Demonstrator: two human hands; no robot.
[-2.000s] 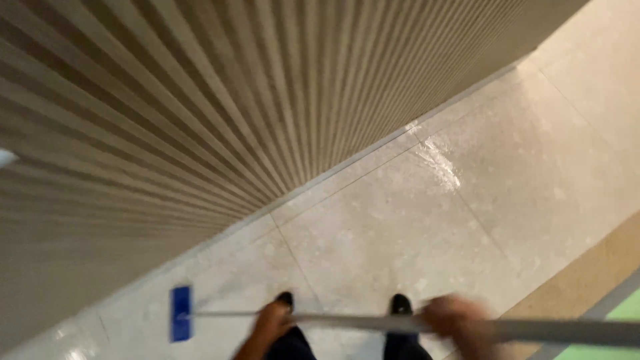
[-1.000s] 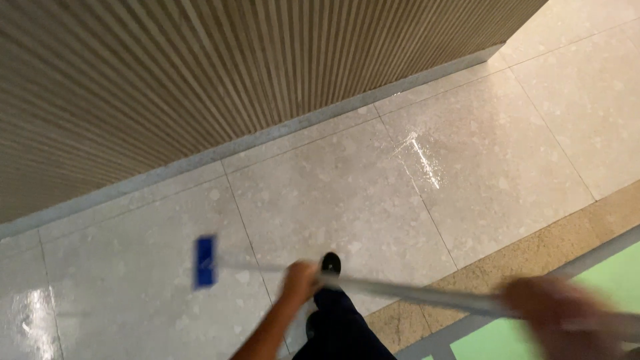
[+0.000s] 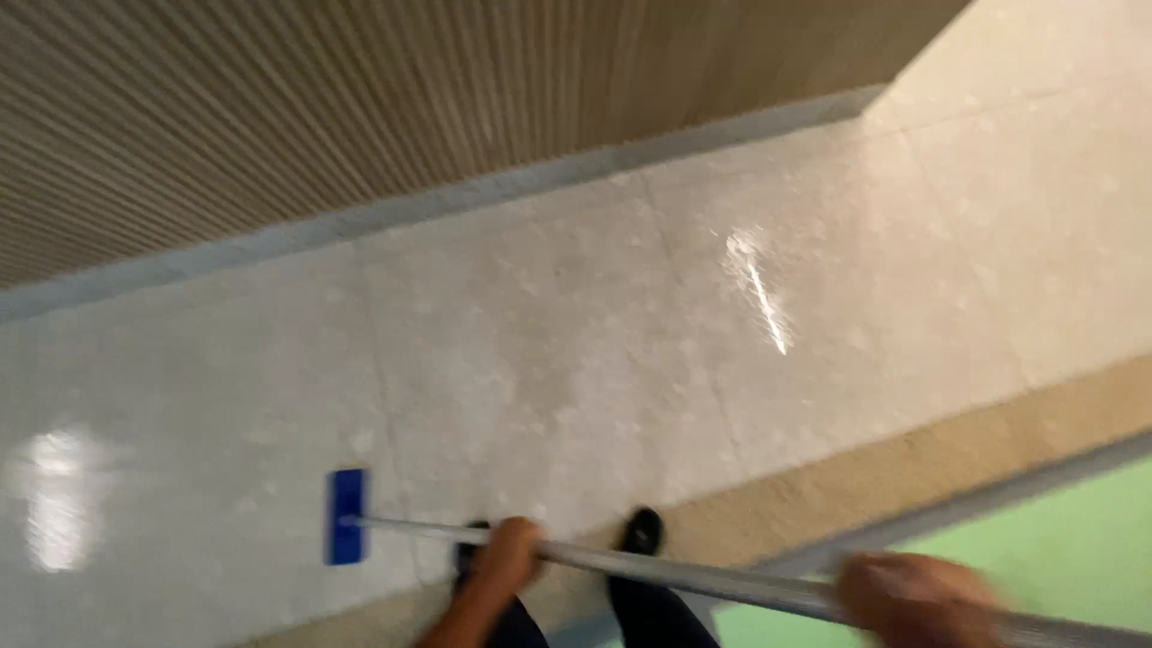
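A long metal pole (image 3: 684, 576) runs from the lower right to a blue flat rectangular mop head (image 3: 347, 517), which appears to lie on the glossy tile floor (image 3: 558, 342) at the lower left. My left hand (image 3: 515, 553) is closed around the pole's middle, nearer the mop head. Farther up the pole, at the lower right, my right hand (image 3: 913, 598) grips it and is blurred. The underside of the mop head is hidden.
A ribbed wood-look wall panel (image 3: 405, 90) with a grey baseboard (image 3: 450, 198) spans the top, ending at a corner on the upper right. My black shoes (image 3: 643, 531) stand at the bottom. A tan border strip (image 3: 882, 459) and green flooring (image 3: 1062, 522) lie lower right.
The view has turned and shifted, with more of the floor and green area showing than two seconds ago. Both hands have stayed on the pole. My feet have changed position.
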